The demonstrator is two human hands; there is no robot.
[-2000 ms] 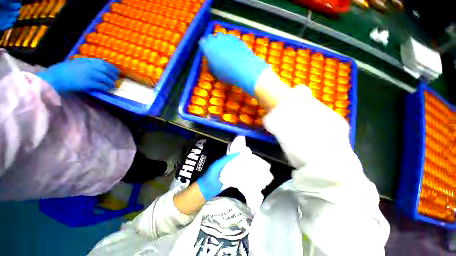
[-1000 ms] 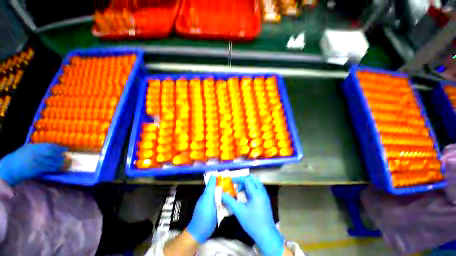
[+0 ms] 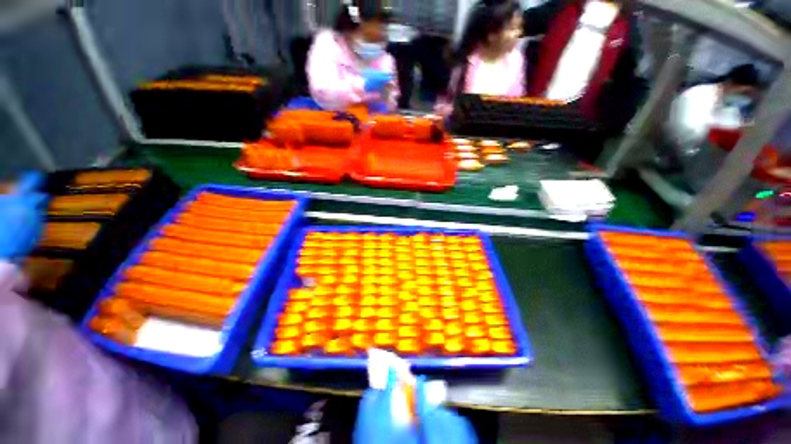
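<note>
My left hand point(image 3: 378, 420) and my right hand point(image 3: 441, 425), both in blue gloves, are close together at the bottom edge, partly cut off. Between them they hold a white wipe point(image 3: 383, 368) around an orange-gold part point(image 3: 406, 401), mostly covered and blurred. Just beyond is a blue plastic tray point(image 3: 395, 361) packed with rows of glossy orange-gold parts point(image 3: 390, 286). A small gap shows near that tray's left side.
Blue trays stand at left point(image 3: 227, 347) and right point(image 3: 637, 334). Red-orange trays point(image 3: 403, 165), a crumpled wipe point(image 3: 504, 192) and a white stack point(image 3: 576, 198) lie beyond the rail. Black racks are at far left and back. People stand across the line and at both sides.
The view has tilted up, showing people beyond the line, and my hands now sit lower in the picture. Earlier my right hand was over the tray; since then both hands came together at the wipe.
</note>
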